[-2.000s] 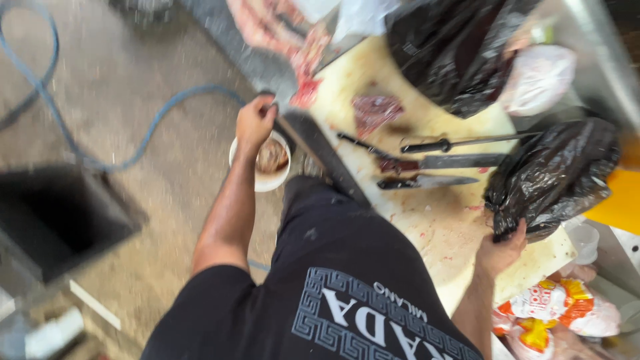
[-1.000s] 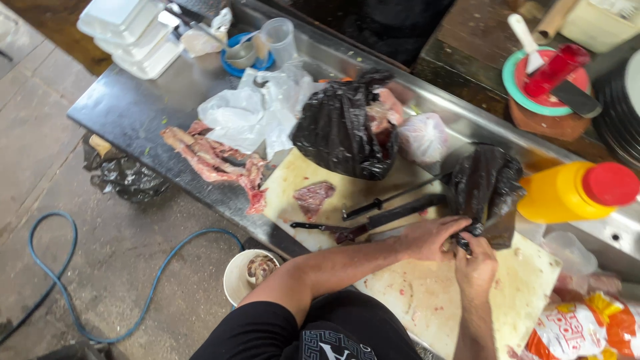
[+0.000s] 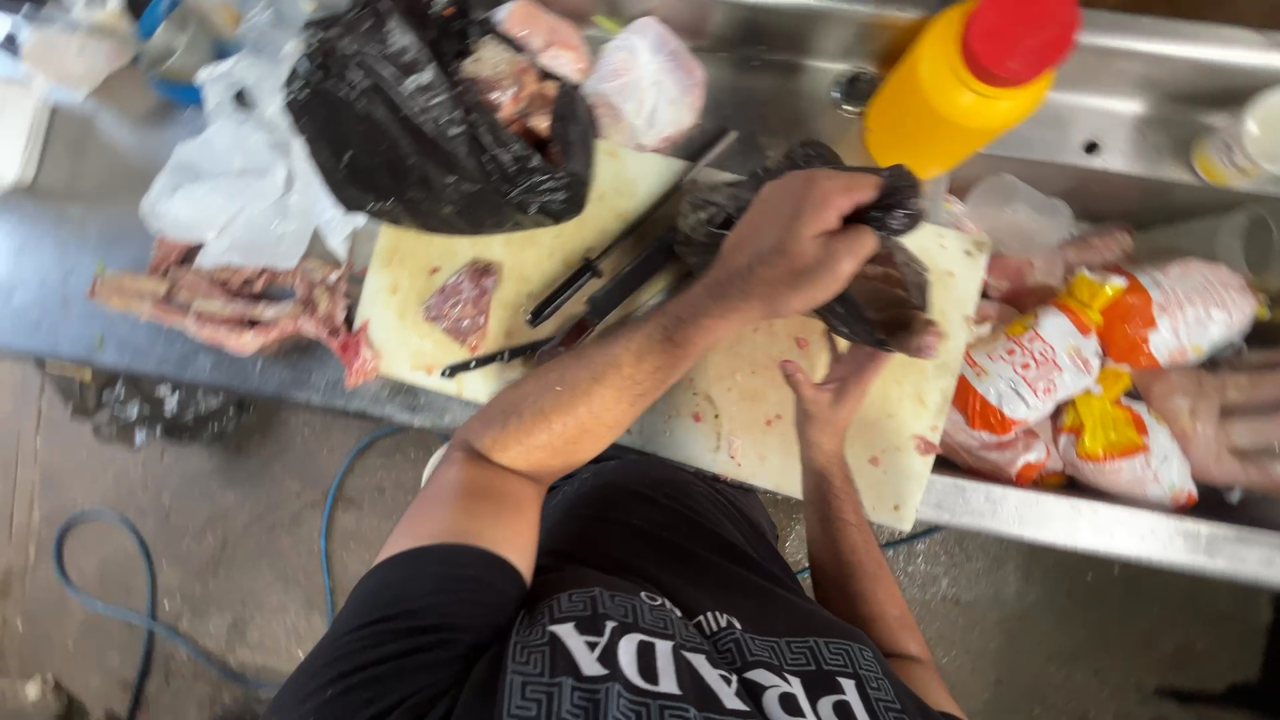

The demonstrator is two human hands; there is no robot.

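Observation:
My left hand (image 3: 810, 240) grips the gathered top of a black plastic bag (image 3: 890, 285), its wrist crossing above the cutting board. Below the bag's mouth is my right hand (image 3: 840, 385), its thumb spread away and its fingers partly hidden behind the plastic. Under both hands lies a stained white cutting board (image 3: 740, 400). A honing steel (image 3: 630, 240) and dark-handled knives (image 3: 500, 357) rest on it, partly covered by the bag and my left arm. Left of them is a small piece of raw meat (image 3: 463, 303). A larger black bag (image 3: 400, 120) holds meat pieces.
Meaty bones (image 3: 240, 305) and white plastic bags (image 3: 250, 180) lie on the metal counter at left. A yellow jug with a red lid (image 3: 930, 110) stands behind the board. Packaged poultry (image 3: 1035, 365) fills the right trough, beside what looks like another hand (image 3: 1230, 420).
My left hand has come from beside the floor bucket to the smaller black bag. Since one second ago, my hands have moved apart, and the bag now hangs with its mouth partly open. The view has shifted.

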